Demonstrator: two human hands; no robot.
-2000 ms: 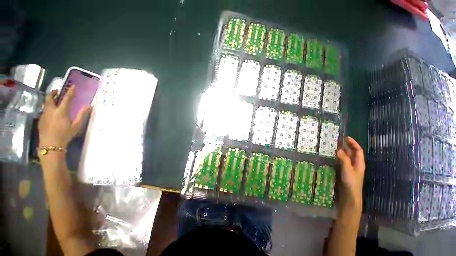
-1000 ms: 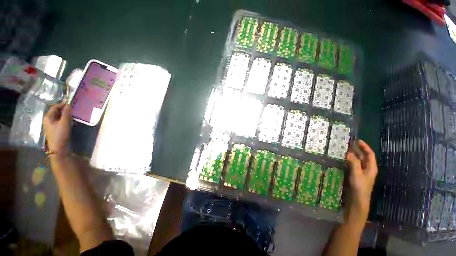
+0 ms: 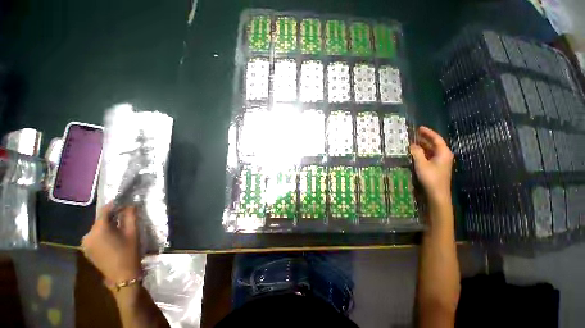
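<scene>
The clear blister tray point(image 3: 326, 224) lies flat in front of me. Its top and bottom rows show green circuit boards point(image 3: 343, 192); its two middle rows show white-silver covered boards point(image 3: 339, 81), with strong glare at the left. My right hand point(image 3: 433, 163) grips the tray's right edge, thumb at the rim. My left hand point(image 3: 115, 246) is at the lower part of the silvery pile of dome sheets point(image 3: 138, 144), left of the tray. Its fingers are blurred over the pile, and I cannot tell whether they hold a sheet. Dark streaks show across the pile's top.
A white-edged smartphone point(image 3: 78, 163) with a purple screen lies left of the pile. Crumpled clear packaging point(image 3: 19, 205) is at far left, and more plastic point(image 3: 176, 282) below the table edge. A tall stack of filled trays point(image 3: 513, 141) stands at right. The table's front edge runs below the tray.
My left hand has moved from the phone right and down onto the sheet pile. The phone screen now shows plain purple. The view has shifted; my right hand stays at the tray's edge.
</scene>
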